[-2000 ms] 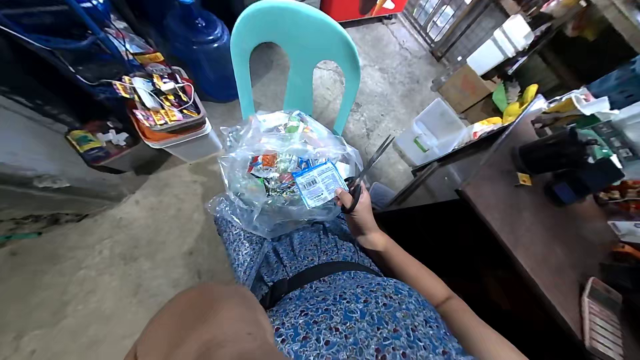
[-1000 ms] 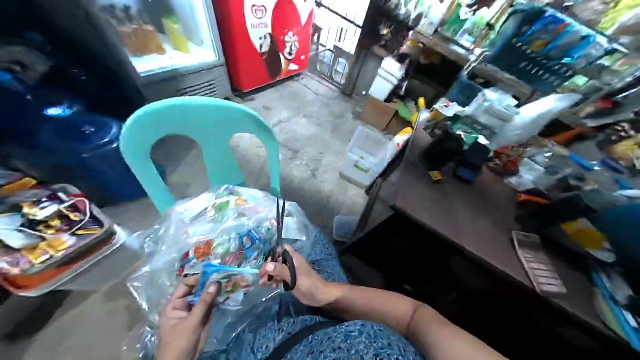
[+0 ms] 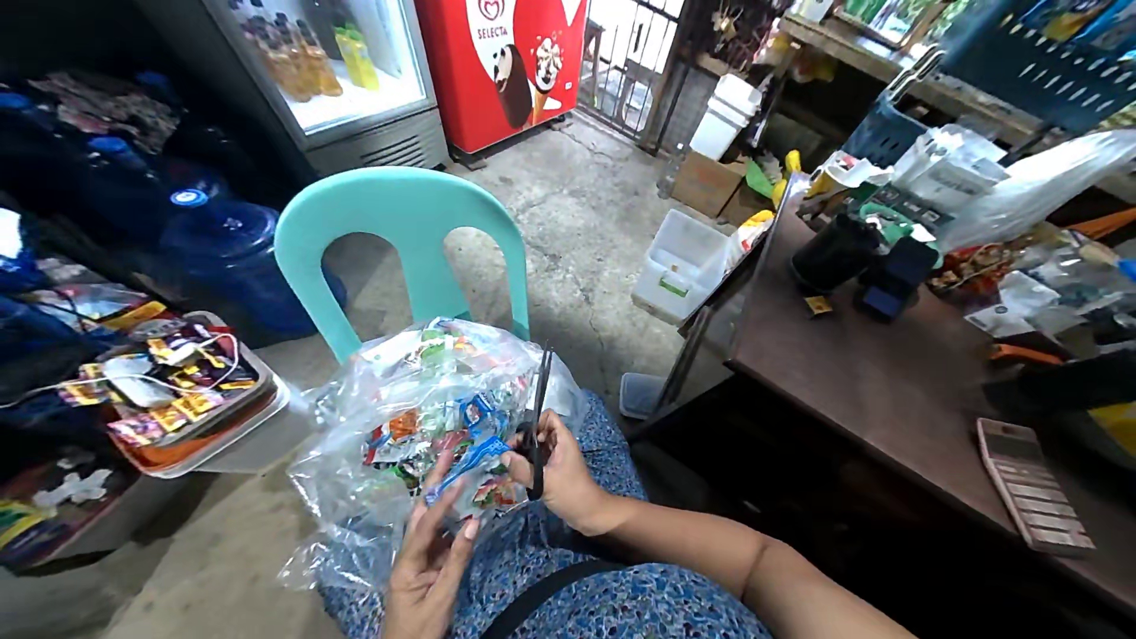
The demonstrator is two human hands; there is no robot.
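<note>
A clear plastic bag (image 3: 355,417) full of colourful wrappers (image 3: 404,426) lies on my lap, against a teal plastic chair (image 3: 413,200). My right hand (image 3: 559,461) holds black-handled scissors (image 3: 540,399) with the blades pointing up and away, and its thumb and finger are at one end of a blue plastic wrapper (image 3: 475,461). Over the near side of the bag is my left hand (image 3: 435,550), its fingers spread beside the other end of that wrapper; whether they grip it cannot be told.
Left of the bag stands a tub (image 3: 275,404) topped with sachets and a white cable. A dark wooden desk (image 3: 852,382) with a calculator (image 3: 1034,484) is on the right. Beyond are blue water jugs (image 3: 222,240), a drinks fridge (image 3: 382,142), a red freezer (image 3: 488,80) and a clear plastic bin (image 3: 682,266).
The left hand, out of sight two seconds ago, came to the blue wrapper and its fingers have since spread. The scissors stay in the right hand. The view has tilted up.
</note>
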